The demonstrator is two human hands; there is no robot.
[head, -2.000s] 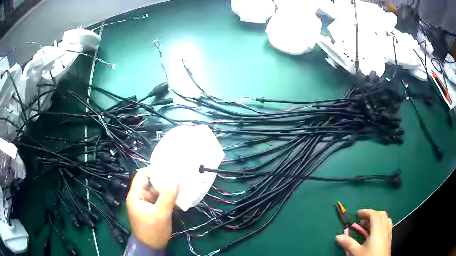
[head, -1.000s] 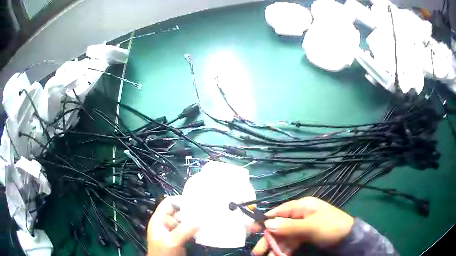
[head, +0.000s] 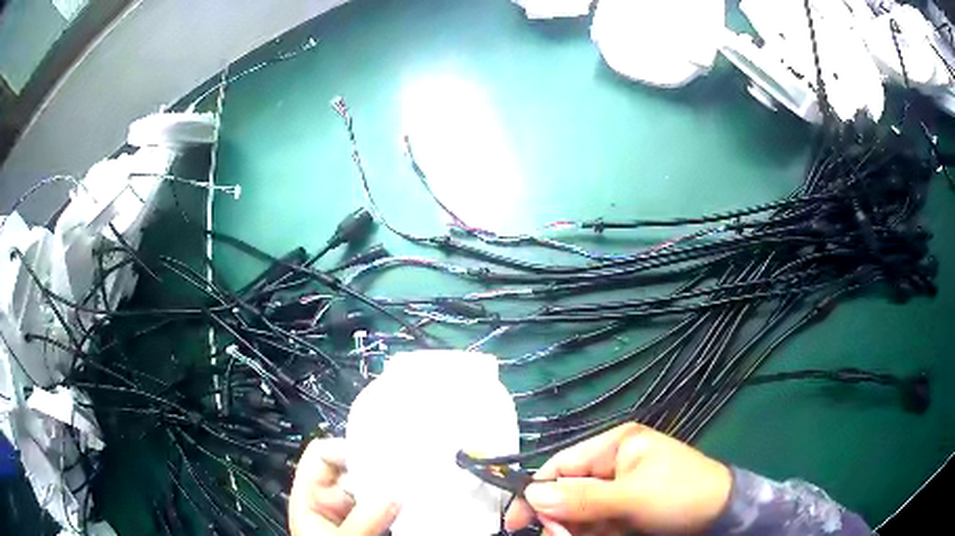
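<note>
A white plastic housing (head: 424,429) is held up at the bottom centre, its surface overexposed. My left hand (head: 333,492) grips its left lower edge. A black tail cable (head: 545,450) comes out of the small central hole and runs right. My right hand (head: 618,487) holds the pliers (head: 503,476), their dark jaws with an orange part at the cable by the hole. The plier handles are mostly hidden by the hand and the frame's bottom edge.
A fanned bundle of black cables (head: 712,277) lies across the green bench (head: 565,136), its connectors massed at right. White housings with cables (head: 63,272) are piled at left. More white housings (head: 660,42) lie at the top right.
My right hand has picked up the pliers from the bench and brought them to the cable at the housing's hole. The housing has moved lower in view. The view has also shifted.
</note>
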